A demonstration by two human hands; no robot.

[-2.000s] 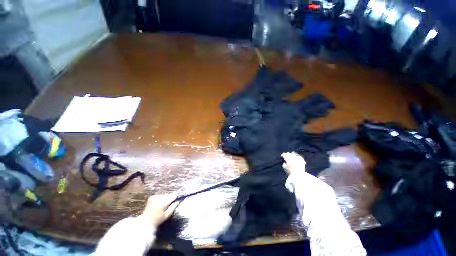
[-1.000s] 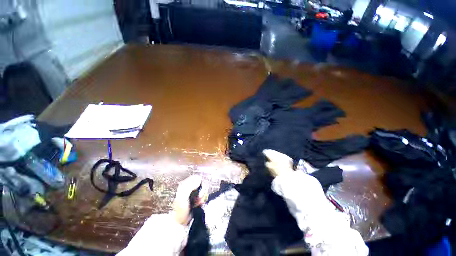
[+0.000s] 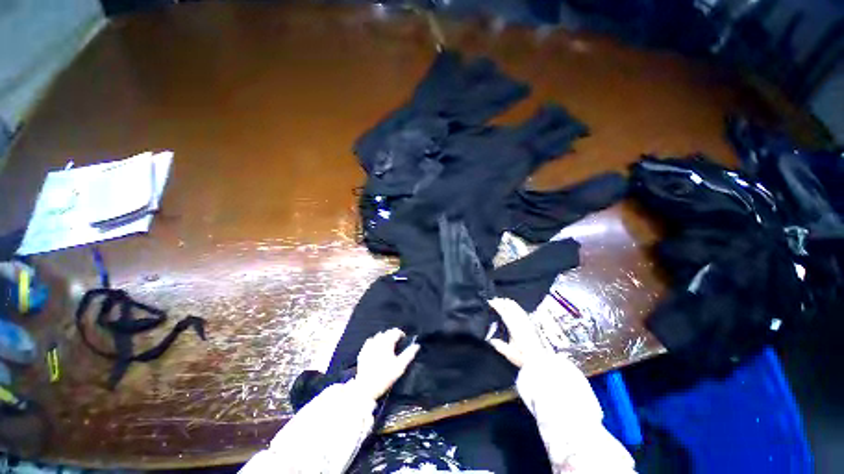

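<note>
A black garment (image 3: 426, 366) lies at the table's front edge, under both hands. A shinier black panel (image 3: 460, 268) shows on it, pointing away from me. My left hand (image 3: 384, 359) is on the cloth at the left, thumb and fingers at a fold. My right hand (image 3: 508, 329) is on the cloth to the right, its fingers at the panel's lower end. Whether the fingertips pinch the cloth is hard to tell. A small white tag (image 3: 400, 278) shows on the garment. Small snips with a red part (image 3: 564, 303) lie to the right.
A pile of black garments (image 3: 463, 139) fans out behind. A bulkier black heap (image 3: 726, 268) is at the right, above a blue crate (image 3: 731, 417). At the left are white papers (image 3: 97, 199), a black strap (image 3: 130, 319), a pen (image 3: 100, 267) and a small yellow tool (image 3: 54, 364).
The view has tilted down and shifted. The hands have moved from a stretched dark strip, then bunched cloth, to the garment spread at the table edge. The shiny panel now shows.
</note>
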